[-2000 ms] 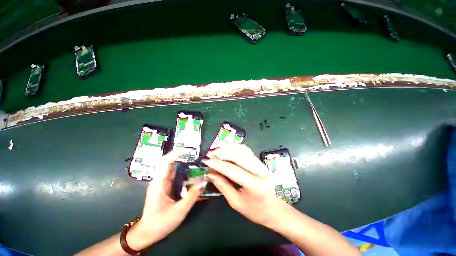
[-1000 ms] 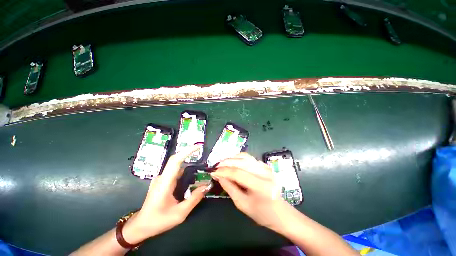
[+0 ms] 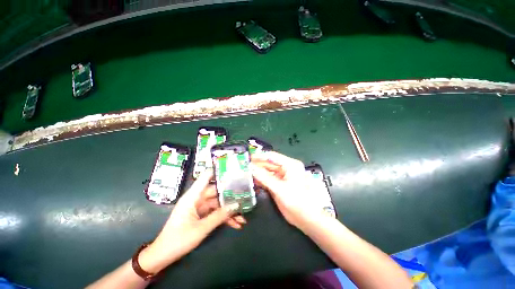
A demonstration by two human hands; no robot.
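Note:
A phone unit [image 3: 235, 178] with a black rim, green board and silver-grey middle is held upright, its open face towards me. My left hand [image 3: 199, 213] grips it from below and the left, thumb on its lower end. My right hand [image 3: 285, 183] is at its upper right edge, fingertips at the rim; whether they pinch a small part is hidden. Waiting units lie on the bench: one at the left [image 3: 168, 174], one behind the held unit [image 3: 208, 148], one mostly hidden [image 3: 258, 145], and one at the right [image 3: 323, 189], partly covered by my right hand.
Tweezers [image 3: 354, 134] lie on the bench at the right, near small dark bits [image 3: 293, 138]. Beyond the worn belt edge strip [image 3: 186, 107], the green conveyor belt [image 3: 169, 70] carries several spaced handsets [image 3: 256, 36]. A person's blue sleeve [image 3: 504, 211] shows at the right edge.
The held unit has been raised and turned so its long side stands upright and its board shows. My right hand has shifted from over the unit to its right edge. The view has shifted slightly.

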